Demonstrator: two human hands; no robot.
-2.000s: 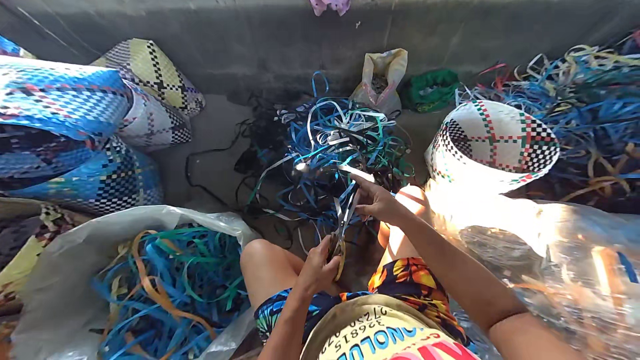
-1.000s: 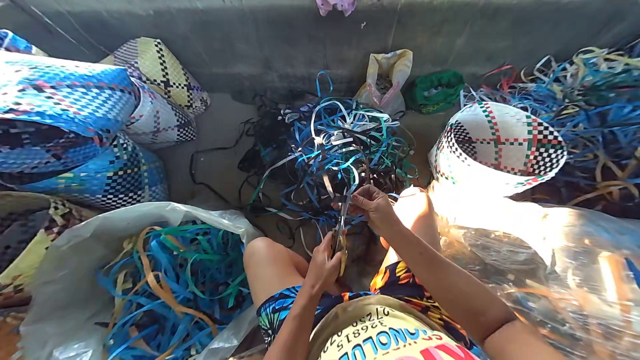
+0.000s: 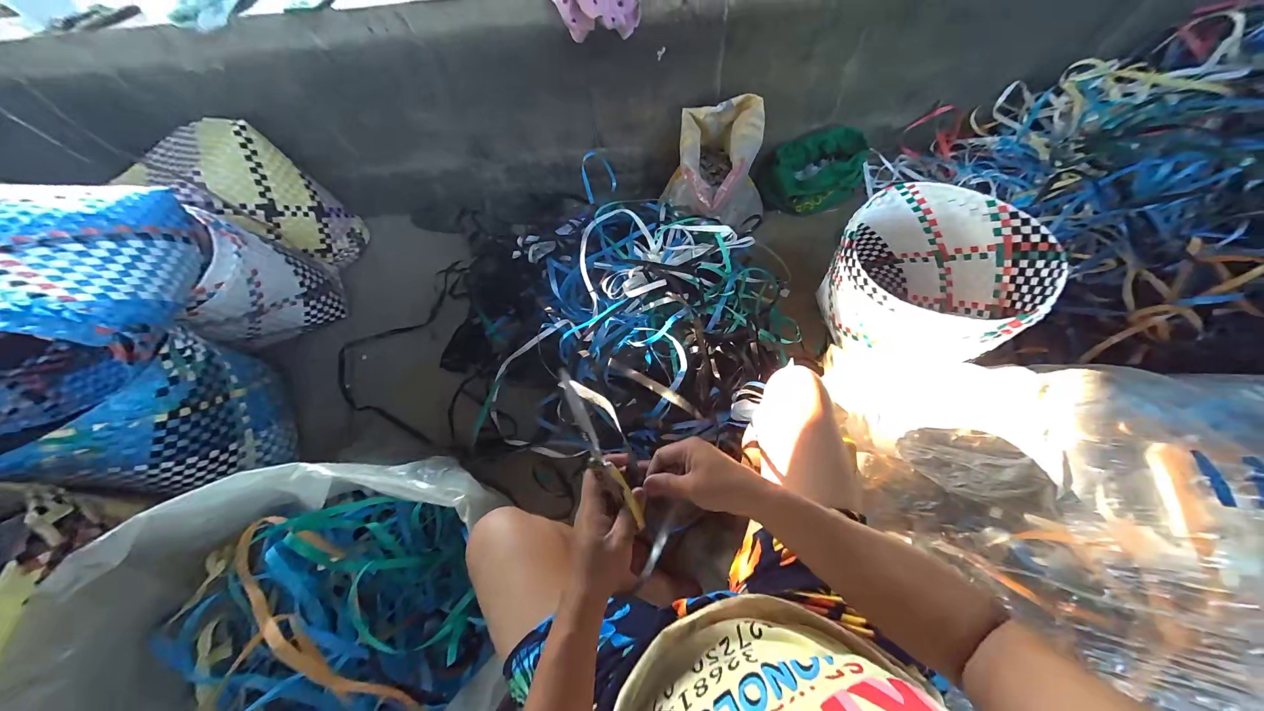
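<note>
My left hand is closed around scissors with yellow handles, their blades pointing up and away from my lap. Close beside it, the fingers of my right hand pinch a thin plastic strip that hangs below the hand towards my lap; the fingertips partly hide it. Just beyond both hands lies a tangled heap of blue, white, green and black plastic strips on the floor. A pale strip curves beside the scissor blades.
Woven plastic baskets stand at the left. Nearer, a large clear plastic bag holds cut strips. A white woven basket, more strips and clear plastic sheeting are at the right. Small bags sit by the concrete wall.
My right hand has come back towards my lap and sits lower beside the left one. The scissors have tilted to the left, away from the strip heap's centre.
</note>
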